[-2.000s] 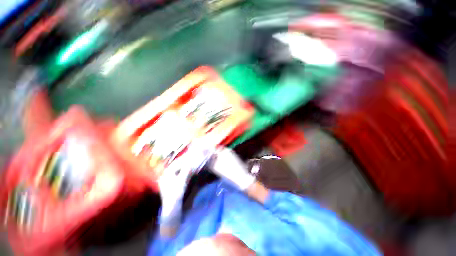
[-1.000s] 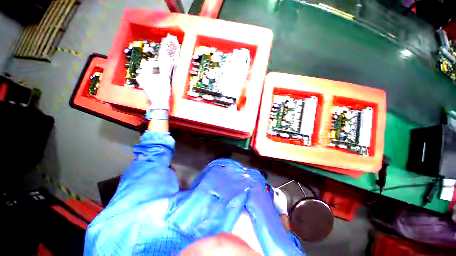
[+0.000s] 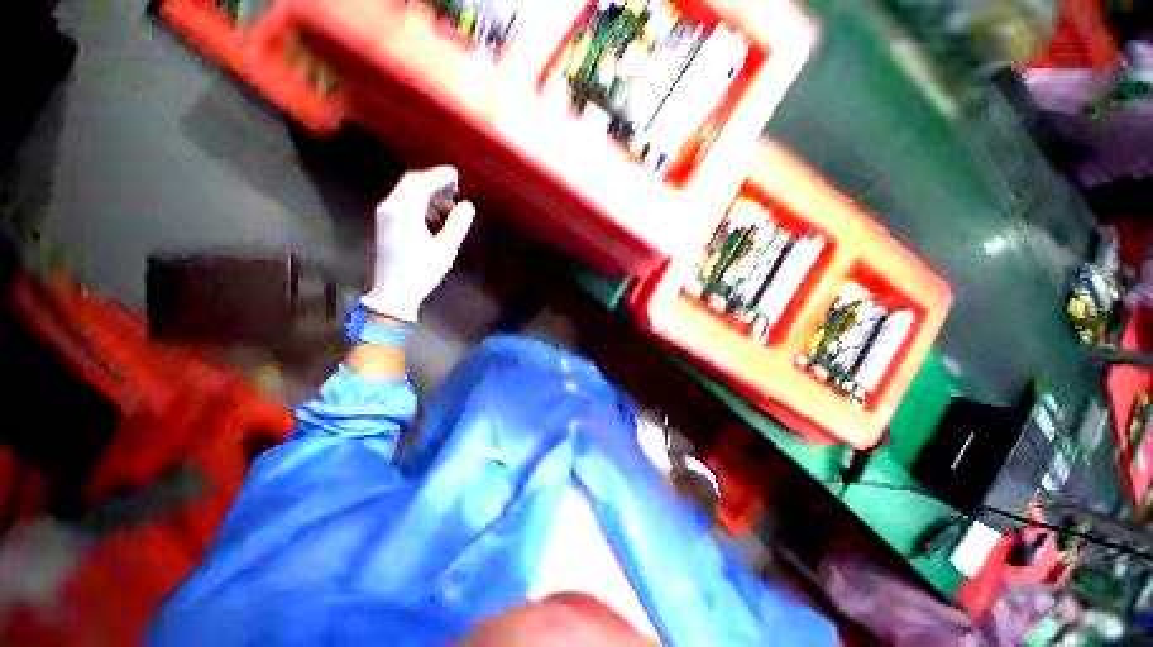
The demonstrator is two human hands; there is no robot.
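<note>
My left hand (image 3: 417, 247), in a white glove with a blue wrist strap, is over the floor just in front of the larger red foam tray stack (image 3: 582, 183). Its fingers are curled with a gap to the thumb, and I see nothing clearly held. My right hand (image 3: 652, 445) is mostly hidden beside my blue sleeve; only a bit of white glove shows. A blurred circuit board (image 3: 658, 82) lies in the larger tray's right pocket. The smaller tray (image 3: 786, 367) beside it holds two boards, one per pocket (image 3: 755, 268), (image 3: 860, 339).
A black box (image 3: 974, 449) stands on the green mat (image 3: 904, 512), with a thin black cable (image 3: 1075, 531) running past it. The dark green conveyor (image 3: 936, 228) lies beyond the trays. Blurred red trays (image 3: 164, 430) are at left. Purple clothing (image 3: 885, 607) shows at lower right.
My left hand has left the larger tray's left pocket and come back towards me, off the tray. The view has turned, so the trays appear tilted and the larger one is cut off at the top.
</note>
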